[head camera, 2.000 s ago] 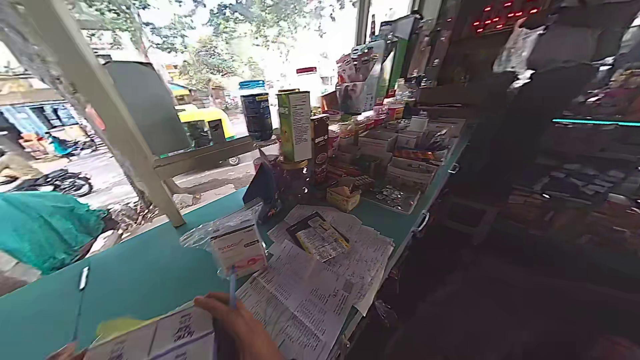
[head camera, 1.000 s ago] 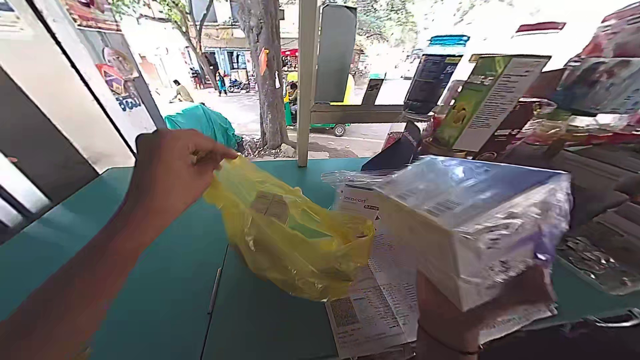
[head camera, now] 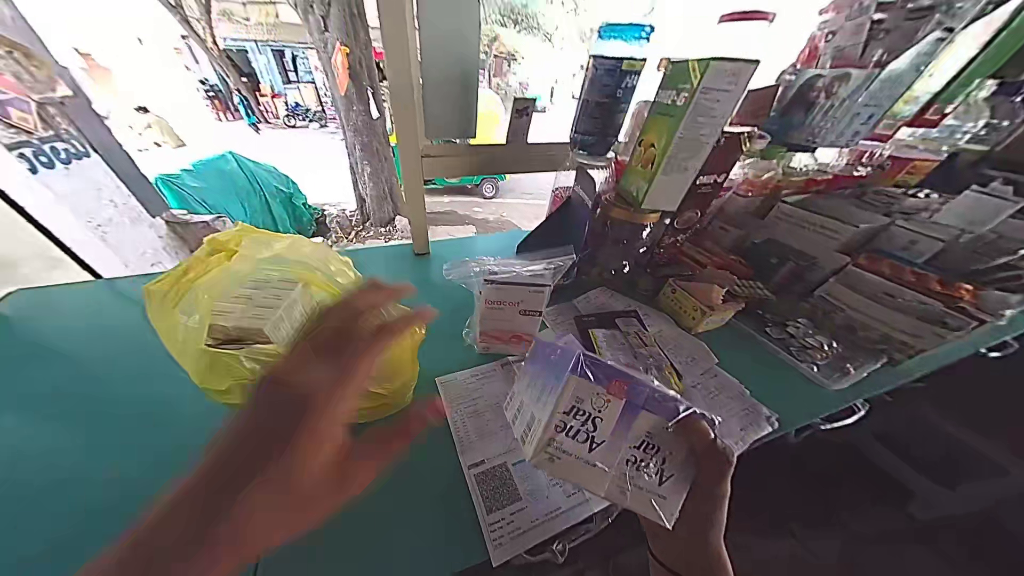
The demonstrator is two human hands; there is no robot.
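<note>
My right hand [head camera: 704, 488] grips a plastic-wrapped pack of Acne Star boxes [head camera: 604, 428] above printed papers [head camera: 480, 424] at the counter's edge. Blurred and with fingers spread, my left hand [head camera: 336, 408] is in front of a yellow plastic bag [head camera: 376, 384]; nothing shows in its grasp. Inside the thin bag a white carton [head camera: 264, 308] shows through. Between the bag and the stacked goods, a clear zip bag holding a Foracort box [head camera: 512, 312] stands on the green counter [head camera: 80, 384].
Behind the papers are a small open yellow box [head camera: 696, 304], a green carton [head camera: 680, 132] and a blue-capped bottle [head camera: 608, 88]. Many medicine boxes and a clear tray of blister packs [head camera: 816, 344] line the right. A post [head camera: 408, 128] rises at the counter's street side.
A second ago my left hand held the yellow bag's edge up; now the bag rests on the counter at the left and the hand is off its edge. The wrapped pack has moved lower.
</note>
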